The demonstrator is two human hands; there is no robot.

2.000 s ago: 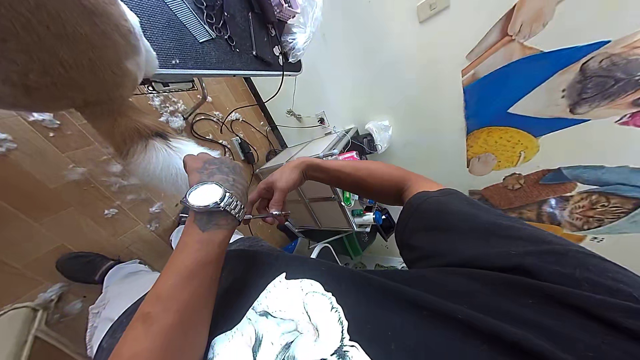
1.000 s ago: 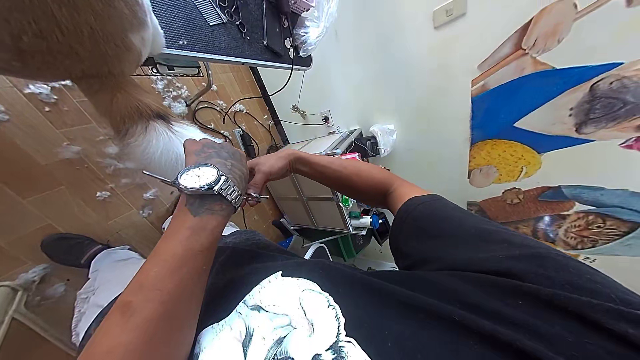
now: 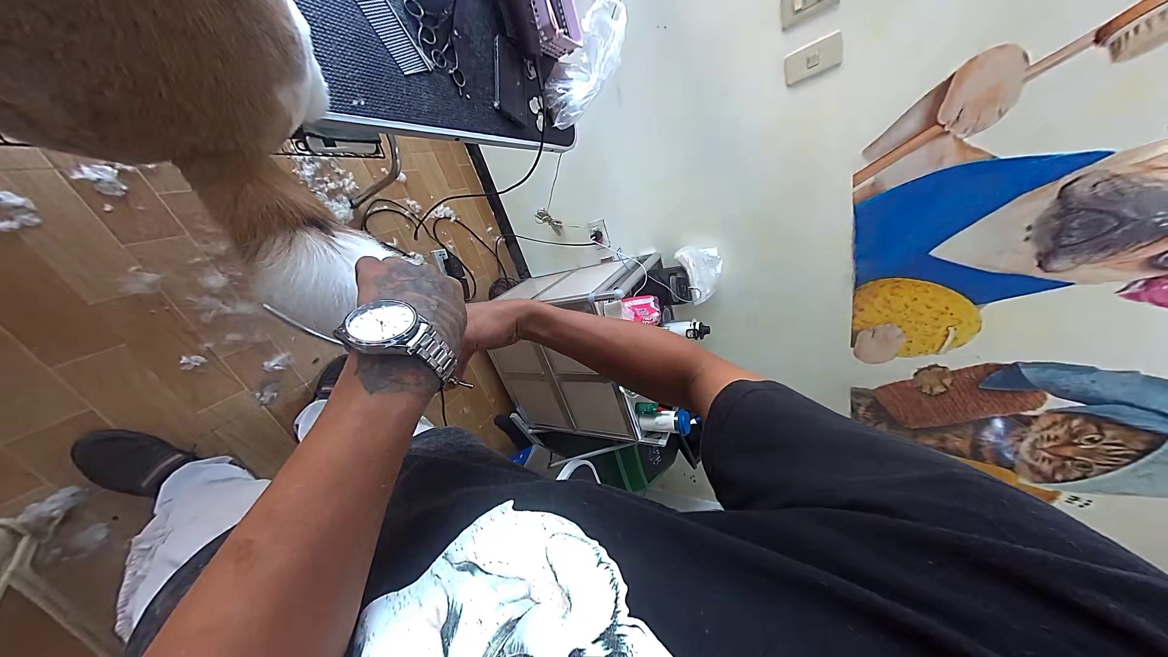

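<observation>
A dog's brown and white body (image 3: 146, 73) fills the upper left, and its furry white lower leg (image 3: 306, 274) reaches down to my left hand (image 3: 415, 297). That hand, tattooed and with a steel watch at the wrist, is closed around the leg's end; its fingers are mostly hidden. My right hand (image 3: 488, 328) is partly behind the left wrist, holding metal scissors. A scissor blade (image 3: 299, 324) sticks out left of the watch beside the white fur, while a small part of the handle shows below the right hand. The blades' meeting point is hidden.
On the black grooming table (image 3: 365, 100) lie a metal comb (image 3: 394, 36) and several scissors (image 3: 438, 46). Fur clumps (image 3: 100, 178) litter the tiled floor. Cables (image 3: 465, 196) run near a cabinet (image 3: 566, 365) by the wall, and a shoe (image 3: 128, 461) is lower left.
My right hand has moved left, partly behind my left wrist. The scissors, in front of the right hand two seconds ago, now extend past the watch. My left hand stays at the leg.
</observation>
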